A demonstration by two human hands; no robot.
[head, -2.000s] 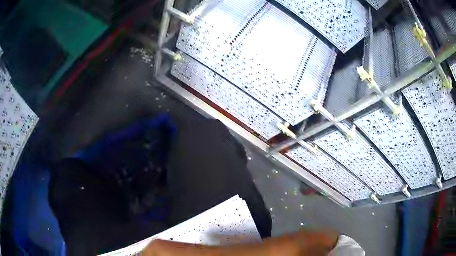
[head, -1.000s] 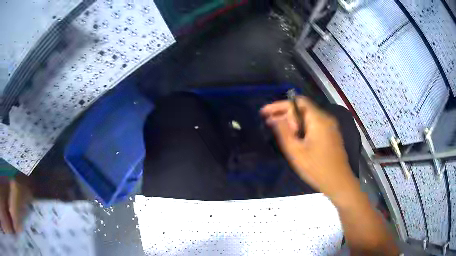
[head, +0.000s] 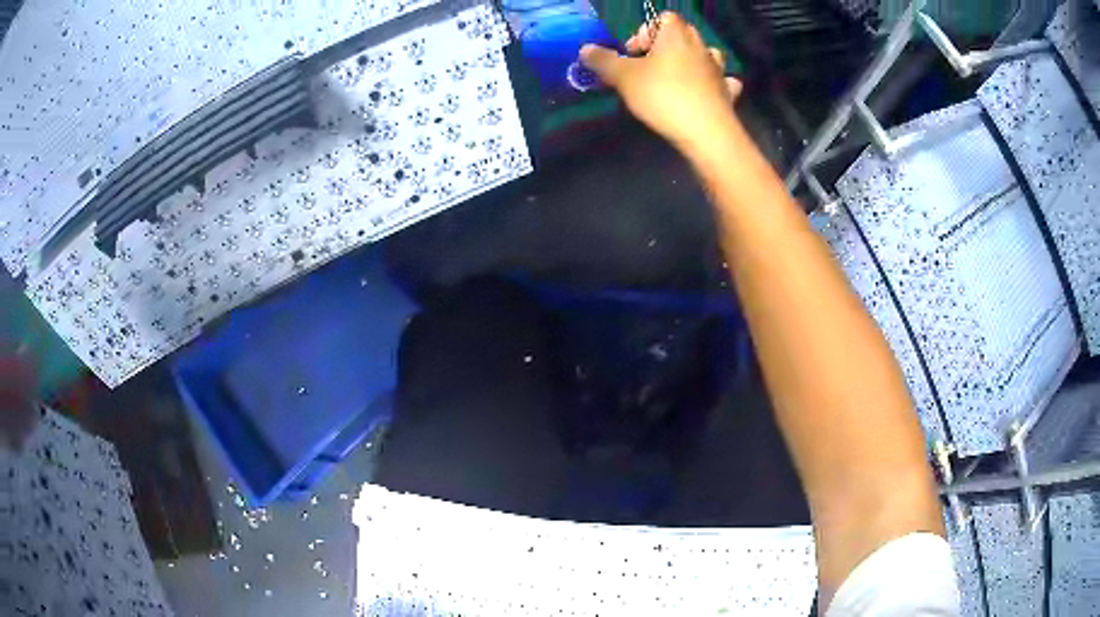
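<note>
My right hand (head: 676, 75) is at the top centre, arm stretched forward, with slim tweezers (head: 651, 15) between its fingers, partly cut off by the top edge. Its fingertips are at a bright blue glowing surface (head: 549, 36) with a small round ring; whether they touch it is unclear. My left hand (head: 17, 392) is a blurred, cut-off patch at the left edge. It is just above a dotted white board (head: 79, 518) at lower left; its grip cannot be made out. A white keyboard circuit board (head: 579, 573) lies across my lap at the bottom.
A large stack of white boards (head: 410, 133) with a dark striped stepped edge is at upper left. A blue bin (head: 314, 362) is beside my legs. A metal rack holds tiers of boards (head: 953, 289) at right. Pale specks lie on the grey floor at lower left.
My right hand has moved up and forward from over my legs to the blue surface, tweezers still in it. The view has shifted, showing more of the board stack. My left hand appears higher.
</note>
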